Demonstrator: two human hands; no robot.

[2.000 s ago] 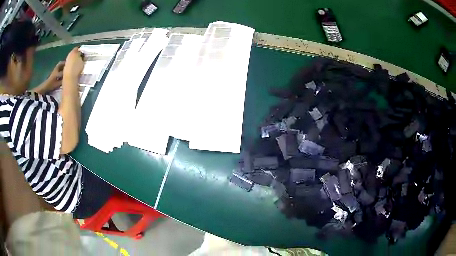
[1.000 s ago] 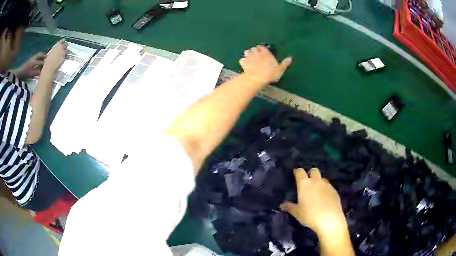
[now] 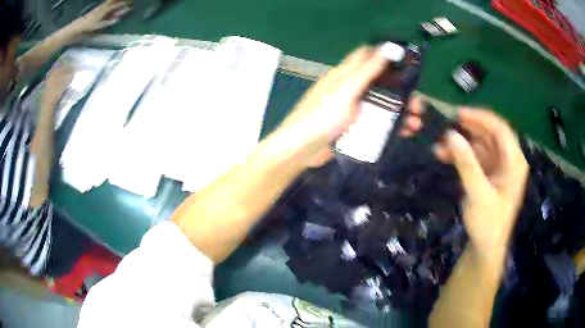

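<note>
My left hand [image 3: 337,102] holds a phone handset [image 3: 372,131] above the black heap, tilted. The handset has a dark upper part and a pale silver-white lower part, and fingertips show past its right edge. My right hand [image 3: 491,173] is raised to the right of the handset, apart from it, with fingers curled and thumb out. It is blurred, and I cannot tell if it holds something small. Below both hands lies a large heap of black pieces [image 3: 410,205] with silvery glints.
White sheets [image 3: 224,96] overlap on the green bench at left. Beyond the cream edge rail [image 3: 305,66], phones such as one with a pale patch [image 3: 468,76] lie on the green belt. A red tray [image 3: 545,29] is at top right. A person in striped clothing [image 3: 16,186] works at left.
My left hand has come back from the belt with the handset in it. My right hand has risen from the heap and moved to the right. The neighbour's arm now reaches toward the belt.
</note>
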